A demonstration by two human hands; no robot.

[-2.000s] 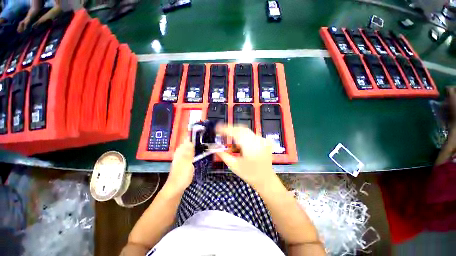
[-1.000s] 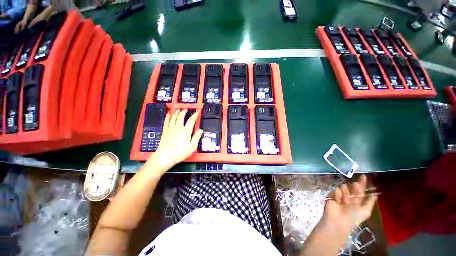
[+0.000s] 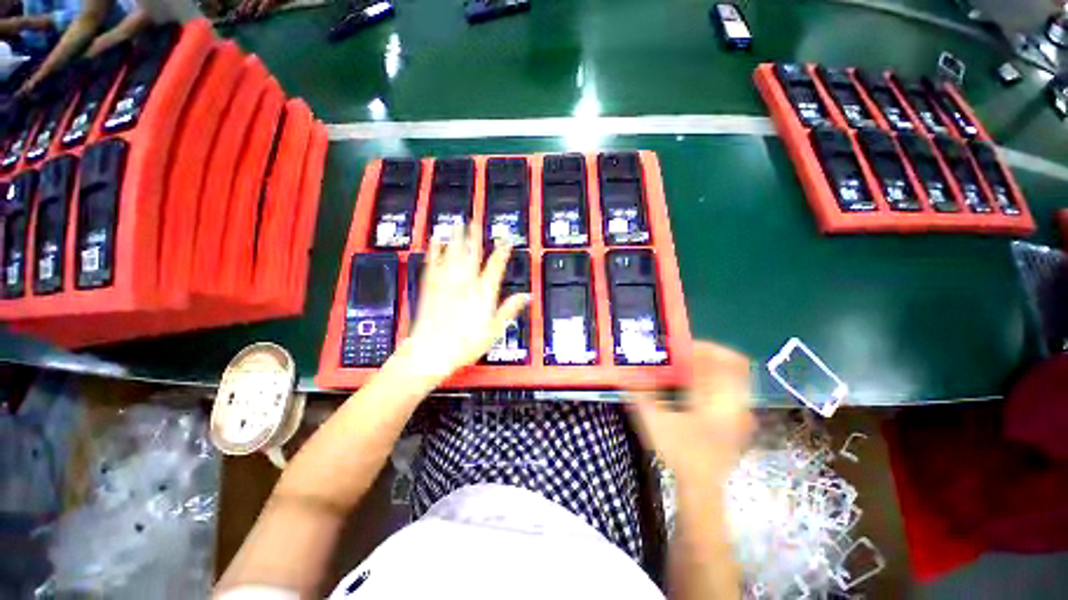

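A red-orange foam tray (image 3: pixel 527 377) lies in front of me with two rows of black keypad phones. The front-left phone (image 3: pixel 371 307) is face up, showing screen and keys. The other phones that show clearly, such as the front-right one (image 3: pixel 636 307), lie back up with white labels. My left hand (image 3: pixel 460 307) is over the tray with fingers spread, partly covering the second and third front phones. It appears to hold nothing. My right hand (image 3: pixel 700 404) is blurred at the tray's front right corner; whether it holds anything cannot be told.
Leaning stacked trays (image 3: pixel 223 188) stand at left. Another filled tray (image 3: pixel 925 220) lies at right. A white-edged film piece (image 3: pixel 808 377) lies by the bench edge. A cream oval dish (image 3: pixel 253 399) is at the left edge. Discarded white frames (image 3: pixel 808 516) lie below. Loose phones are at the far side.
My left hand has moved right and away from me over the tray. My right hand has moved from beyond the bench edge at right to the tray's front right corner.
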